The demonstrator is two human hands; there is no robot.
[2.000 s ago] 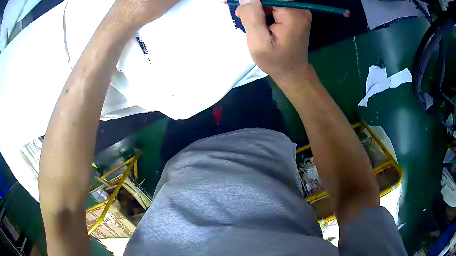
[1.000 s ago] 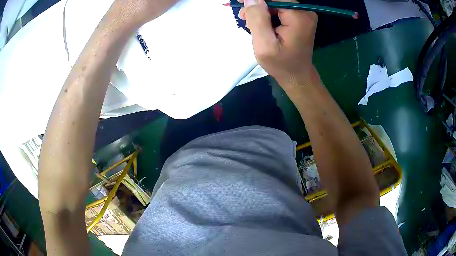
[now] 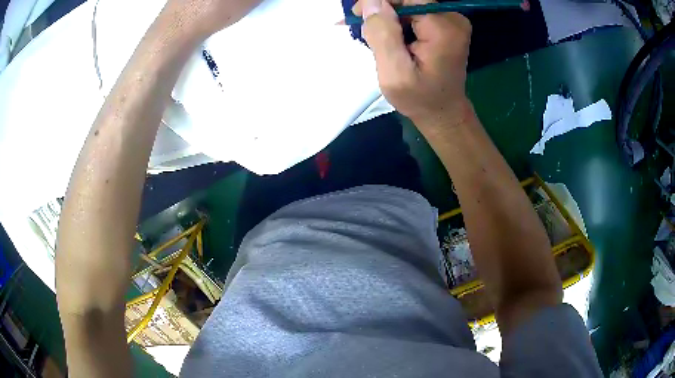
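A white garment panel [image 3: 289, 88], overexposed, lies over the dark navy cloth [image 3: 363, 159] in front of me. My right hand [image 3: 422, 55] holds a thin dark green pencil [image 3: 466, 7] near the top edge. Its pale pointed tip is at the panel's right part; I cannot tell whether it touches. The pencil's reddish end points right. My left hand [image 3: 215, 9] reaches over the panel at the top edge; its fingers are cut off by the picture's edge, so its grip is hidden.
White fabric scraps [image 3: 570, 119] lie on the green surface [image 3: 503, 111] at right. Dark hoses [image 3: 636, 88] loop at the far right. Yellow-framed baskets with mixed contents sit below the table edge, at right [image 3: 589, 258] and left [image 3: 166, 291]. More white cloth [image 3: 37, 140] spreads at left.
The pencil and right hand have shifted slightly right since the oldest frame. The pencil's tip now sits lower and its reddish end higher. The left arm and panel look nearly unchanged.
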